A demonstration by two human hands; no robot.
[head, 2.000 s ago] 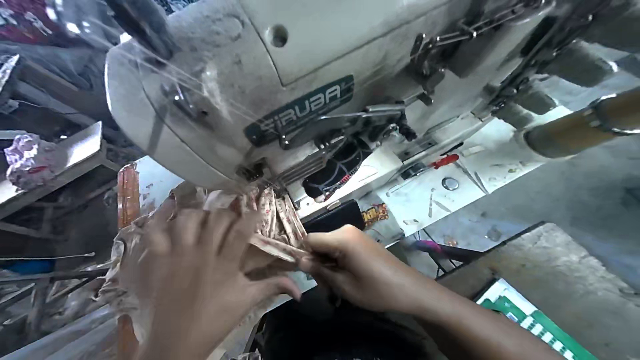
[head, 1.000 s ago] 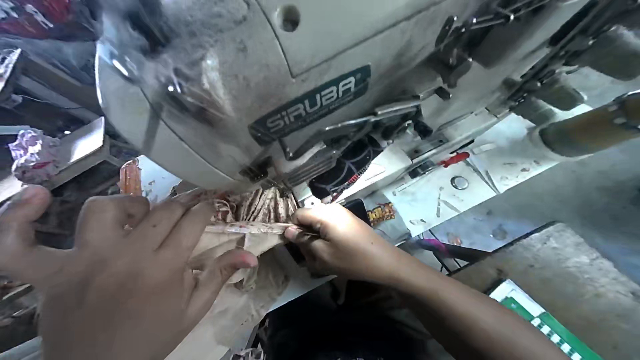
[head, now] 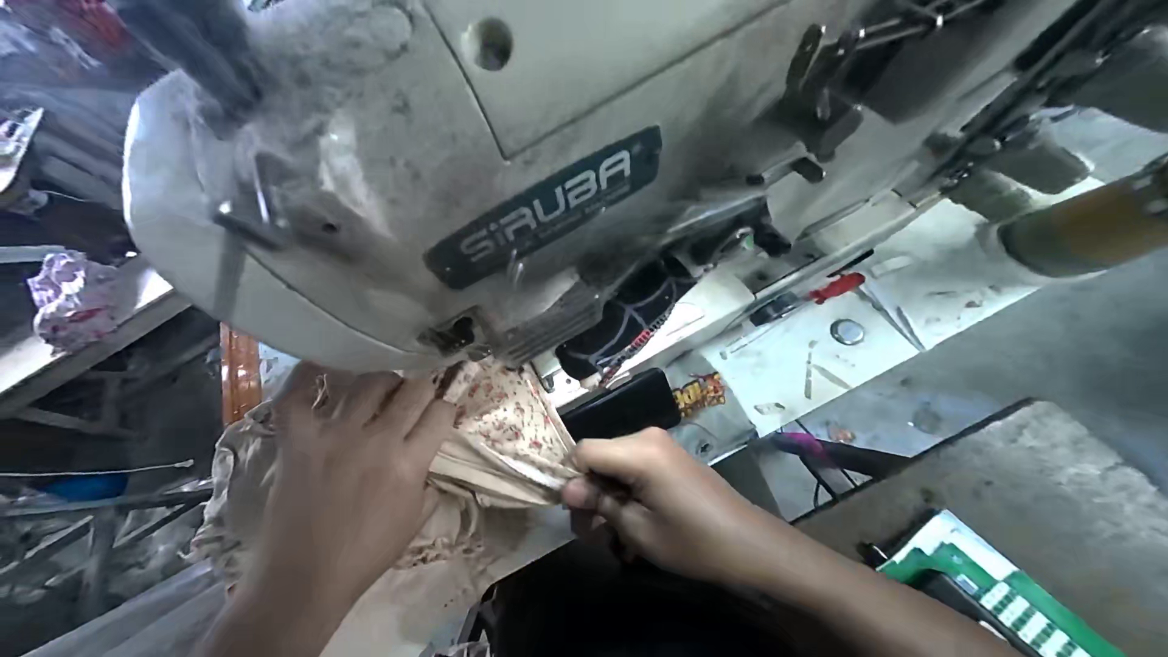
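A Siruba industrial sewing machine point(head: 547, 210) fills the upper middle of the head view. Beige floral fabric point(head: 511, 415) lies below its head, with more of it bunched to the left. My left hand point(head: 360, 465) rests spread on the cloth, its fingertips close under the machine head; whether they pinch any fabric is hidden. My right hand point(head: 630, 493) pinches the fabric's right edge between thumb and fingers. The needle area is mostly hidden behind the machine head and the cloth.
A dark phone-like object point(head: 625, 406) lies just beyond my right hand. Red-handled tweezers or snips point(head: 838, 287) and a round metal piece point(head: 847, 331) sit on the white machine table point(head: 757, 365). A green and white box or booklet point(head: 1031, 593) is at lower right, on a worn surface point(head: 1049, 484).
My left hand has moved right and up onto the cloth near the machine head. The fabric between my hands now shows its floral print, where a plain folded edge showed a second ago.
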